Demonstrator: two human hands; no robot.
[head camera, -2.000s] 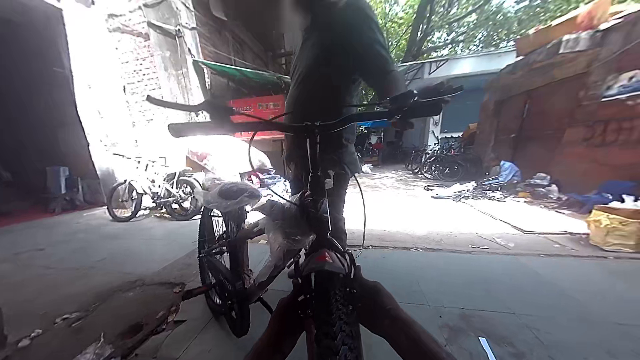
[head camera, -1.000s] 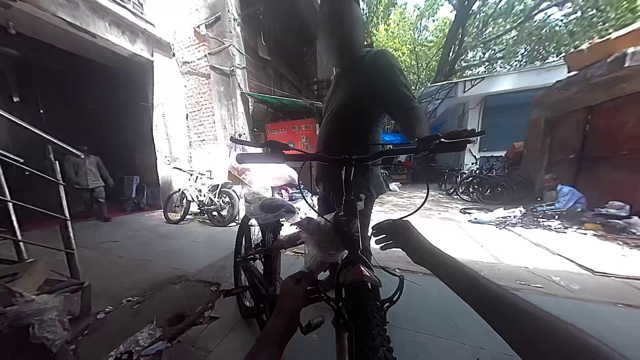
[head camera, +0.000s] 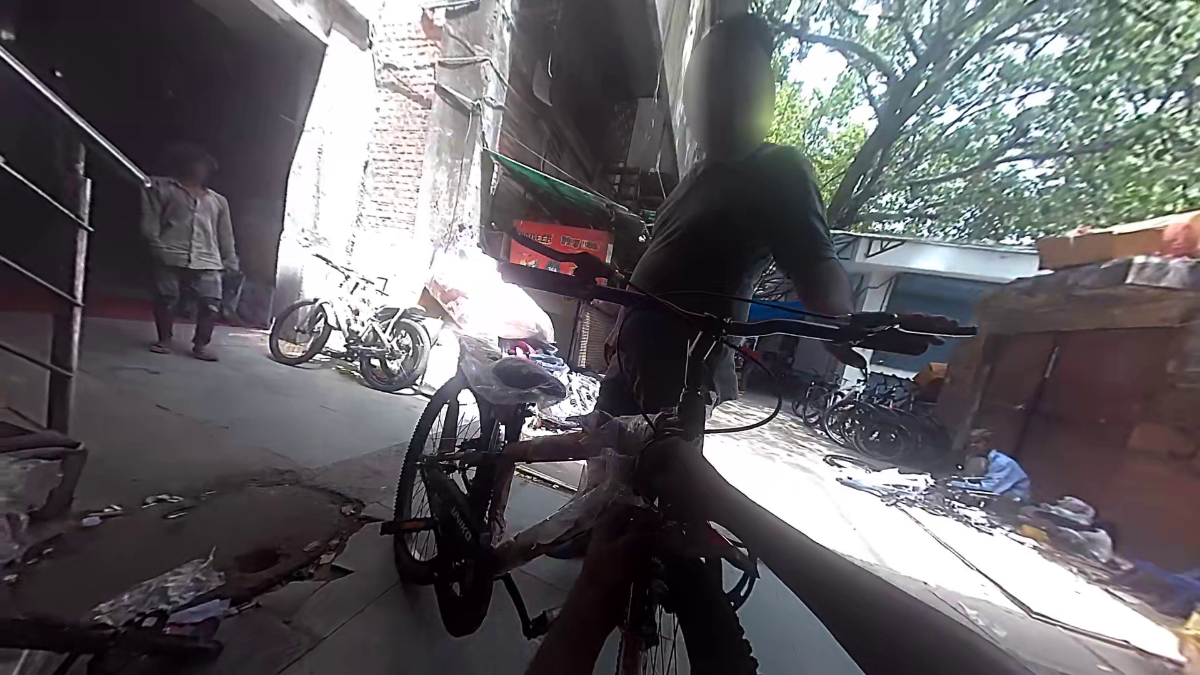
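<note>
In front of me stands a bicycle, its front tire (head camera: 703, 609) toward me and its handlebar (head camera: 750, 327) crossing the middle of the view. My left hand (head camera: 621, 544) is low at the fork and frame area. Near the head tube, just above it, is my right hand (head camera: 670, 464). Both hands are dark and their fingers are largely hidden, so their grip cannot be told. Clear plastic wrap covers the saddle (head camera: 525, 377) and parts of the frame (head camera: 553, 448). A person (head camera: 727, 225) stands behind the handlebar with one hand on its right-side grip.
A light-coloured bicycle (head camera: 352, 328) is parked at the left, near another person (head camera: 190, 244). A metal railing (head camera: 70, 300) rises at the left edge. Plastic litter (head camera: 169, 591) lies on the broken floor. At the right, someone in blue (head camera: 1001, 476) sits by scattered items and parked bicycles (head camera: 872, 417).
My right hand, spread apart from the bicycle a second ago, is now at the head tube area. The handlebar has tilted and turned. The view has swung left and up.
</note>
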